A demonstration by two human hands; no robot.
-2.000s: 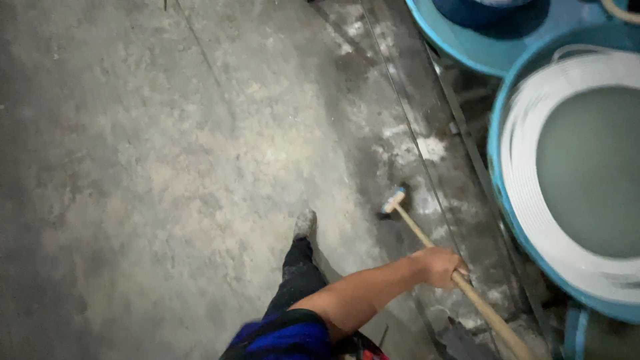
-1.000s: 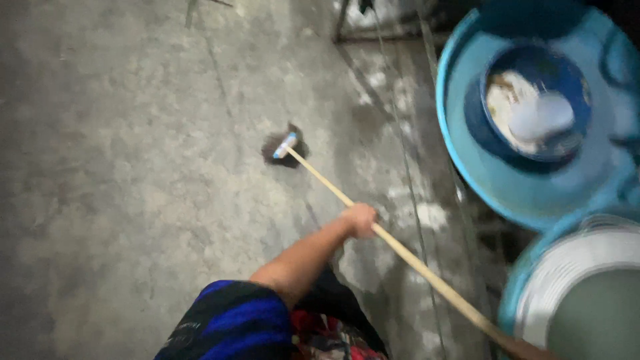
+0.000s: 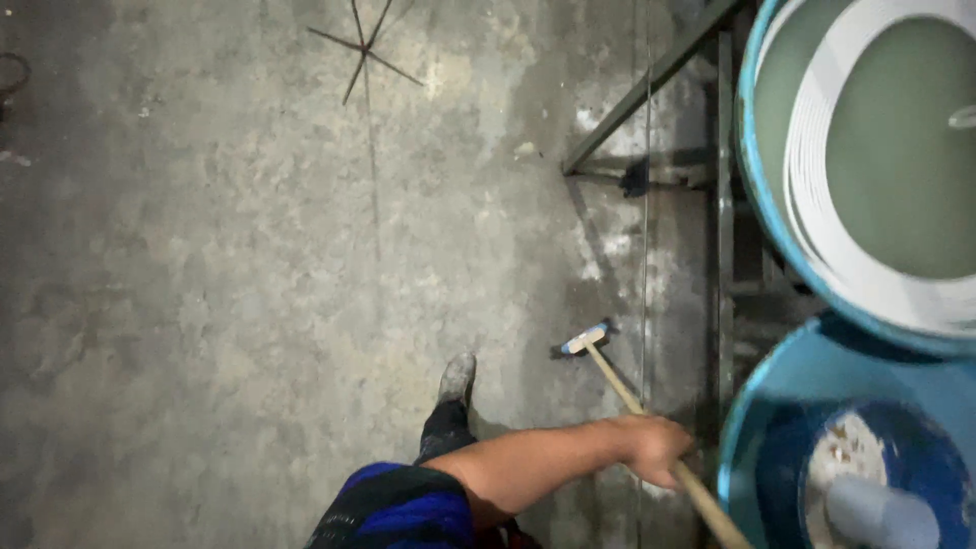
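Note:
My left hand [image 3: 659, 451] is closed around the pale wooden handle of a broom [image 3: 619, 385], with my arm stretched to the right from a blue and black sleeve. The broom's head [image 3: 585, 339], light with blue ends, rests on the concrete floor beside a thin line in it. Its dark bristles are mostly hidden beneath the head. Beyond my hand the handle runs down past the bottom edge, close to the blue tubs. My right hand is out of view.
A blue tub [image 3: 743, 137] at right holds greenish liquid and a white ring. Below it, another tub [image 3: 728, 450] holds a dark blue basin [image 3: 907, 427]. A metal frame [image 3: 648, 84] stands beside them. A star-shaped rod piece [image 3: 365, 50] lies upper left; my shod foot [image 3: 457, 375] is at lower centre.
The broom head has shifted right over the floor since one second ago, toward the tubs' side. My left hand stays on the handle. The view has moved along the floor.

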